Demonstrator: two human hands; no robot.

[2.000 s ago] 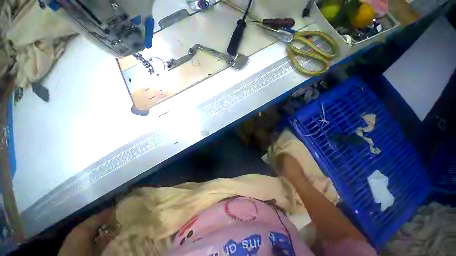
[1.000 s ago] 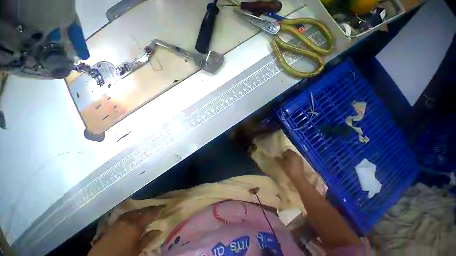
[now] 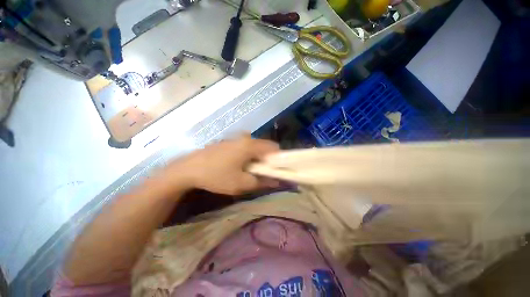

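Note:
My left hand (image 3: pixel 229 165) is in front of my body, blurred, with its fingers closed on the edge of a cream garment piece (image 3: pixel 401 180). The cloth stretches from my fingers to the right edge of the picture, and more of it lies over my lap. My right hand is not in view; the cloth covers the right side. The sewing machine head (image 3: pixel 75 40) is at the upper left, with the presser foot (image 3: pixel 131 87) lit by the lamp and no cloth under it.
A silver swing arm (image 3: pixel 203 59), a dark screwdriver (image 3: pixel 231 40), a red-brown handle (image 3: pixel 280 18) and yellow-handled scissors (image 3: pixel 319 52) lie on the table. A measuring tape strip (image 3: pixel 250 107) runs along the front edge. A blue basket (image 3: pixel 354 116) is partly behind the cloth. A small tray (image 3: pixel 378 29) is at the top.
My left hand has risen from my lap and moved right to the table edge, now gripping cloth. The cream cloth is pulled out across the right side, over the basket. My right hand has left view.

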